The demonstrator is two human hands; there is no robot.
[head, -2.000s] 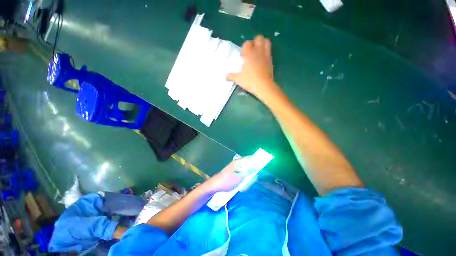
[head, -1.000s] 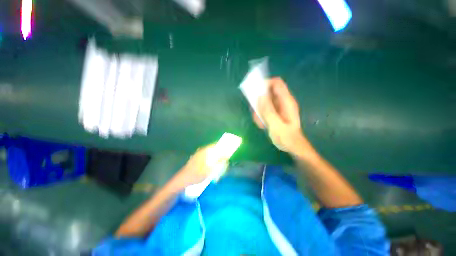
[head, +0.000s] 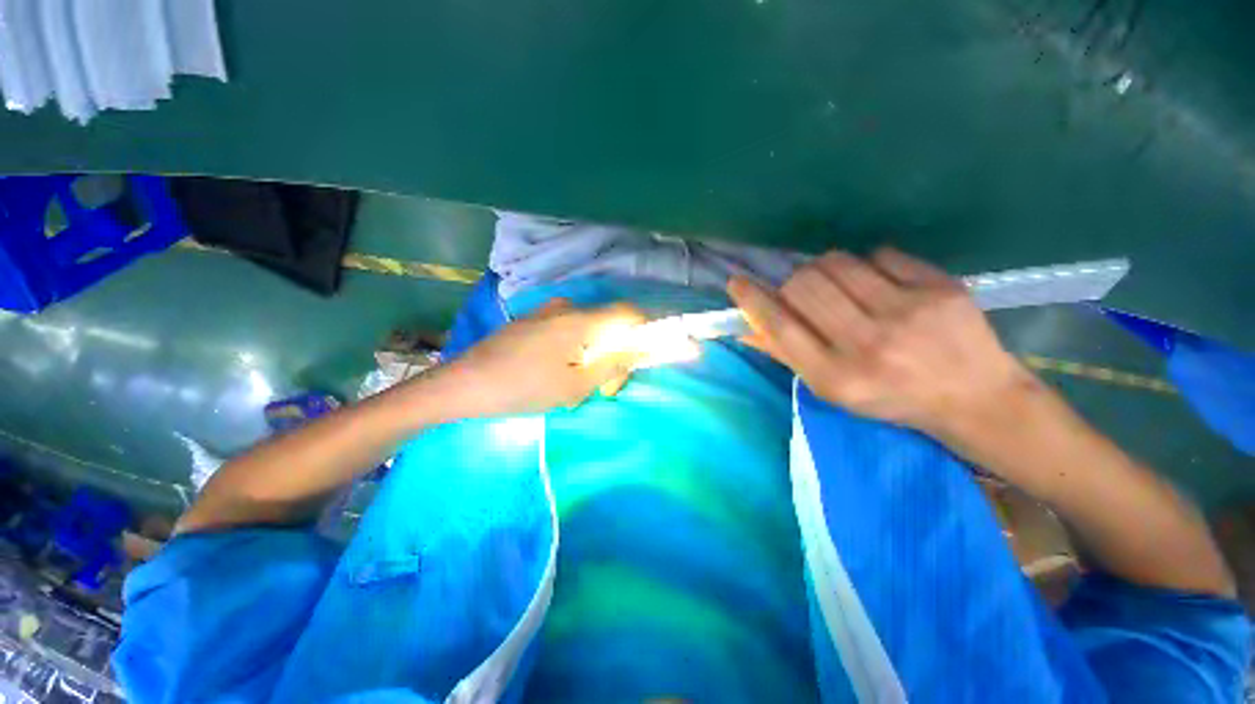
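Note:
A narrow light bar (head: 709,325) lies level across my lap, at the near edge of the green bench. It glows bright white-yellow at its left part. My left hand (head: 558,360) grips that glowing end. My right hand (head: 881,330) closes over the bar from above, right of its middle. A flat whitish strip (head: 1053,283) with a dotted edge sticks out to the right of my right hand. Whether it is a separate white strip or part of the bar is hidden under my fingers.
The pile of white strips (head: 103,52) is at the far upper left on the green bench (head: 551,110). Small scraps lie on the bench at the upper right. A blue stool (head: 97,227) and a black flat item (head: 275,227) stand beyond the bench edge at left. Blue cloth shows at right.
My right hand went from the pile to the bench with a white strip, then down to the bar at my lap. The bar is now level. The view has shifted down and right.

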